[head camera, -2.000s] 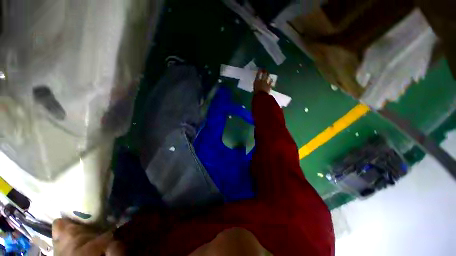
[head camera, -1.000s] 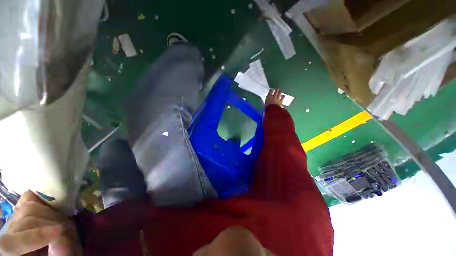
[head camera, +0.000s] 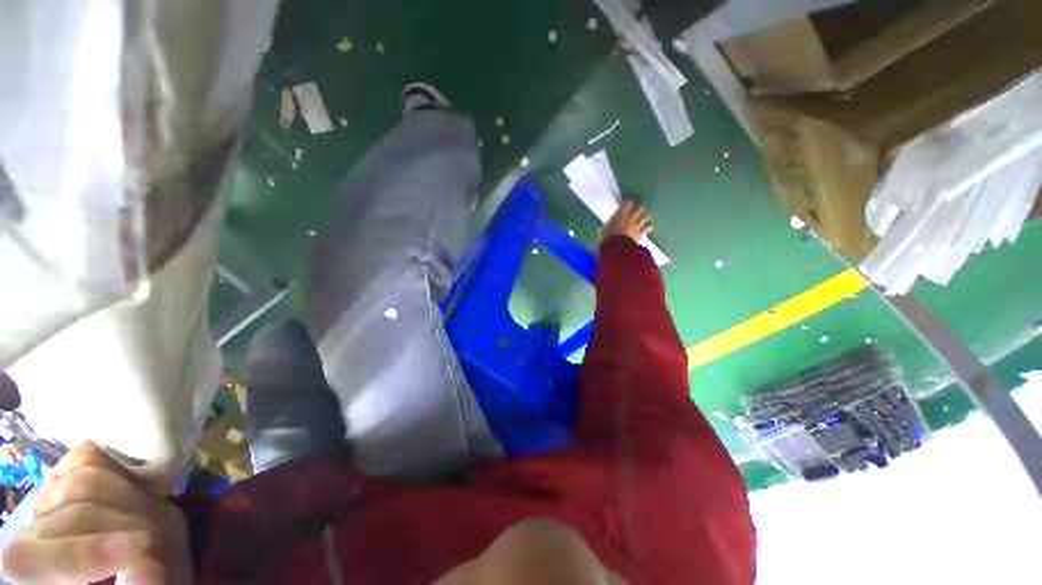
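Observation:
White strips (head camera: 592, 181) lie on the green floor in the upper middle. My right hand (head camera: 626, 221), at the end of a red sleeve, reaches down onto them. Strip ends show on both sides of the hand; whether the fingers grip a strip is too small to tell. My left hand (head camera: 97, 520) is at the lower left, large and partly cut off by the edge. Its fingers are curled by the edge of the white-covered bench (head camera: 160, 377); its palm side is hidden.
A blue plastic stool (head camera: 509, 354) stands beside my grey-trousered leg. Brown cardboard boxes (head camera: 823, 160) with white strips hanging out are at the upper right. A clear-wrapped stack of dark trays (head camera: 840, 417) lies beyond the yellow floor line (head camera: 783, 314). Scraps litter the floor.
The view has shifted, uncovering more floor at the left. My right hand has stayed by the strips, which have changed from a crossed spread to a narrower bunch. My left hand remains at the lower left.

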